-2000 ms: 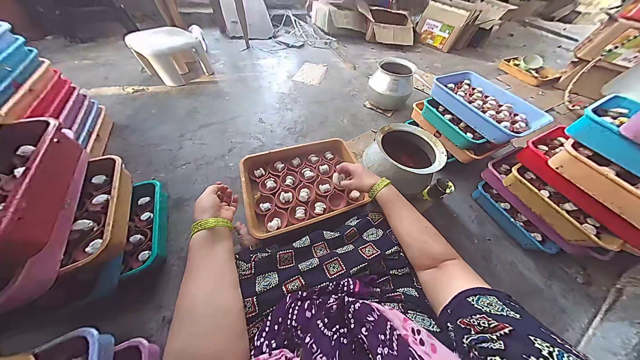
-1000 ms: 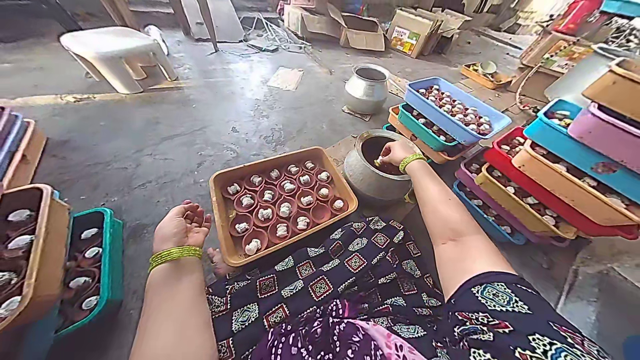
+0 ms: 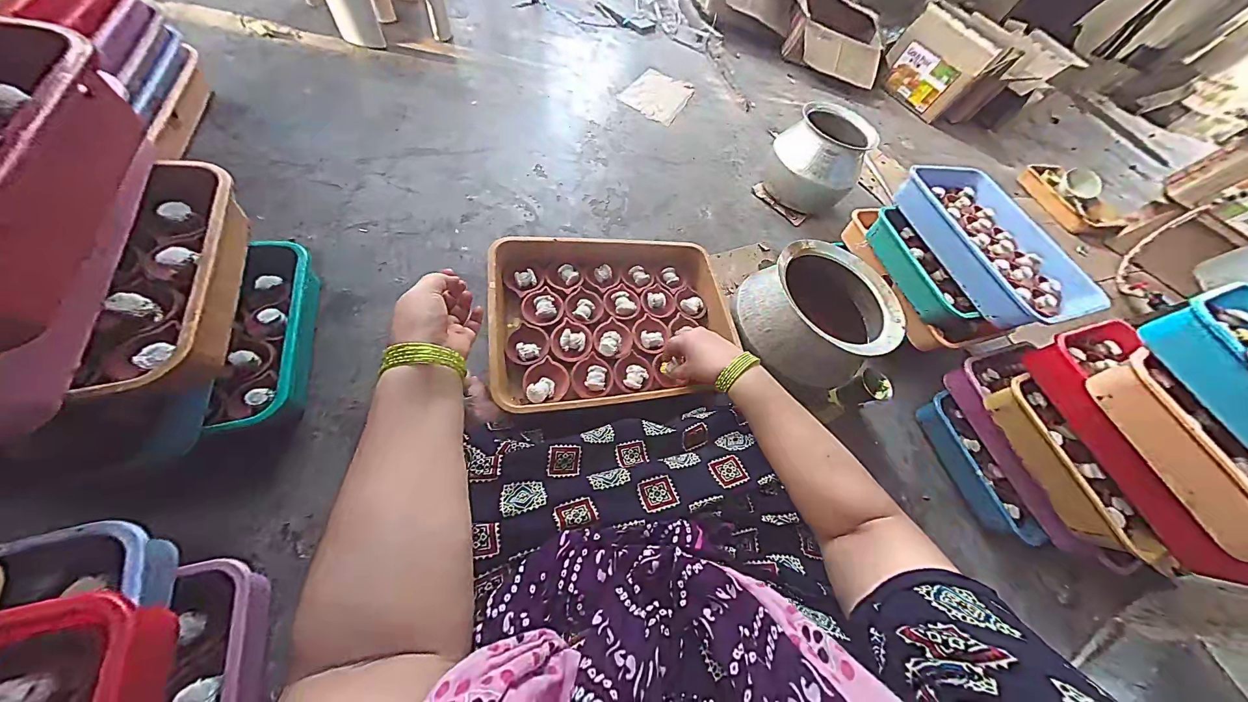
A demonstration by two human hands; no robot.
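Note:
An orange-brown plastic tray (image 3: 609,246) lies before my lap, filled with rows of small reddish clay cups (image 3: 570,341), each with a white lump in it. Over its near right corner is my right hand (image 3: 699,356), fingers bent together and pinching something small and yellowish among the cups. My left hand (image 3: 434,312) rests in the air just left of the tray, palm turned up, fingers loosely curled, holding nothing. To the right of the tray stands a wide metal pot (image 3: 770,317) with a dark inside.
Farther back is a second metal pot (image 3: 809,166). Stacked plastic trays with filled cups stand at the left (image 3: 224,292) and right (image 3: 1058,429), with a blue tray (image 3: 1082,292) on a stack behind the pot. A small dark cup (image 3: 863,387) sits beside the near pot. Cardboard boxes (image 3: 843,49) lie behind.
My right hand was in the mouth of the near metal pot one second ago; it is now back over the tray's near right corner. My left hand stays beside the tray. The view has shifted.

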